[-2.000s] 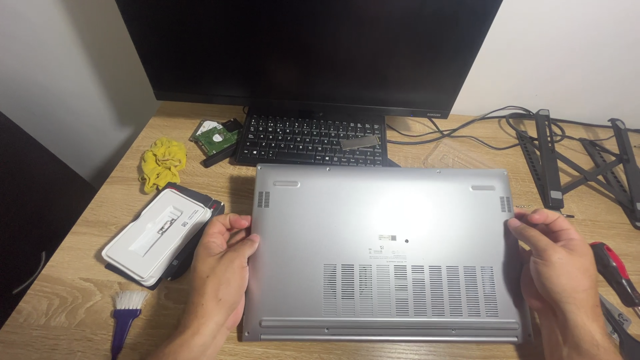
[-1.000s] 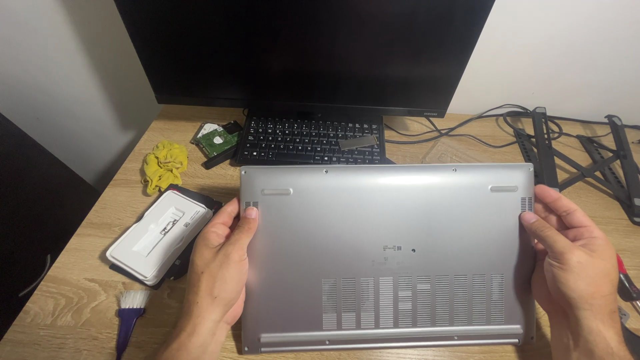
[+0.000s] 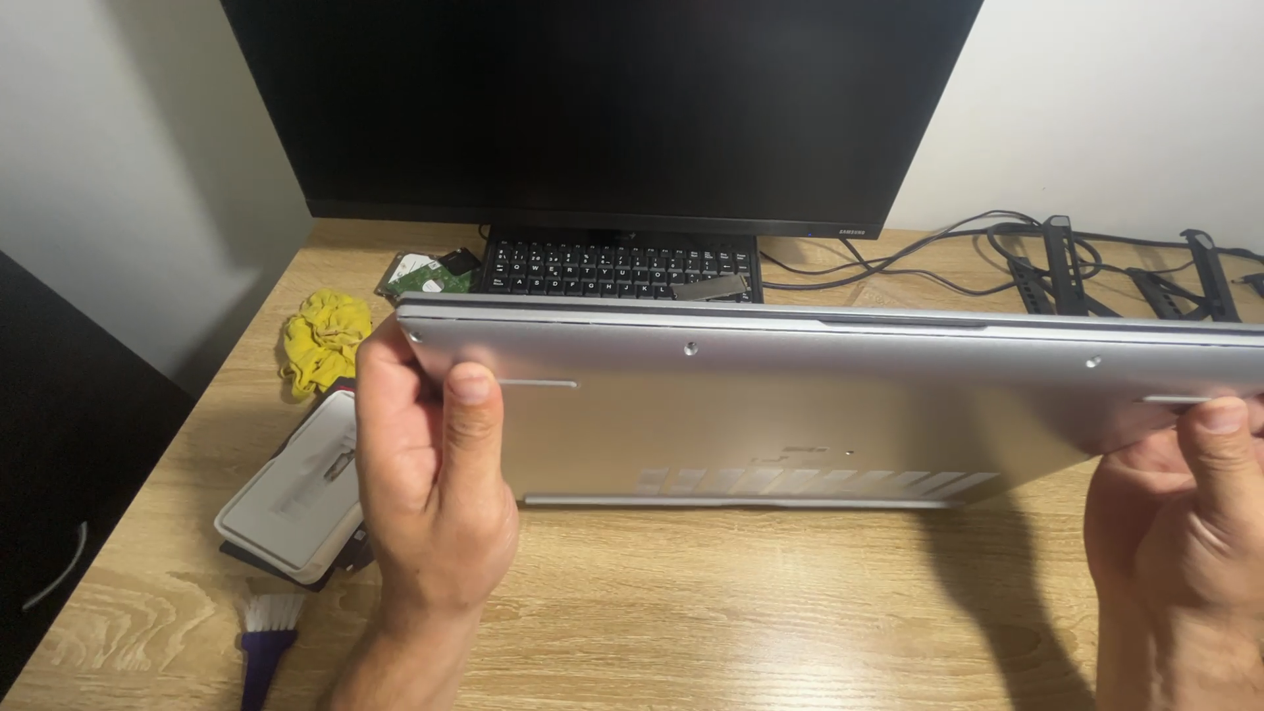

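Observation:
A closed silver laptop [image 3: 750, 405] is held tilted above the wooden desk, its front edge raised toward the camera and its underside, with screws, rubber feet and vent slots, facing me. My left hand [image 3: 434, 474] grips its left corner, thumb on the underside by a rubber foot, fingers behind. At the right side my right hand [image 3: 1180, 494] holds it the same way, thumb beside the other foot. The laptop's right end runs out of view. Its far side is hidden.
Behind the laptop stand a monitor [image 3: 592, 109] and a black keyboard [image 3: 592, 269] with a thin metal strip [image 3: 711, 287] on it. At left lie a hard drive [image 3: 430, 274], a yellow cloth [image 3: 324, 341], a white tray [image 3: 296, 494] and a purple brush [image 3: 265, 652]. Black stands [image 3: 1066, 267] and cables [image 3: 908, 259] lie at right.
Both hands have lifted and tilted the laptop. Its underside faced the camera broadly before; now it shows at a steep slant, with the long edge in view.

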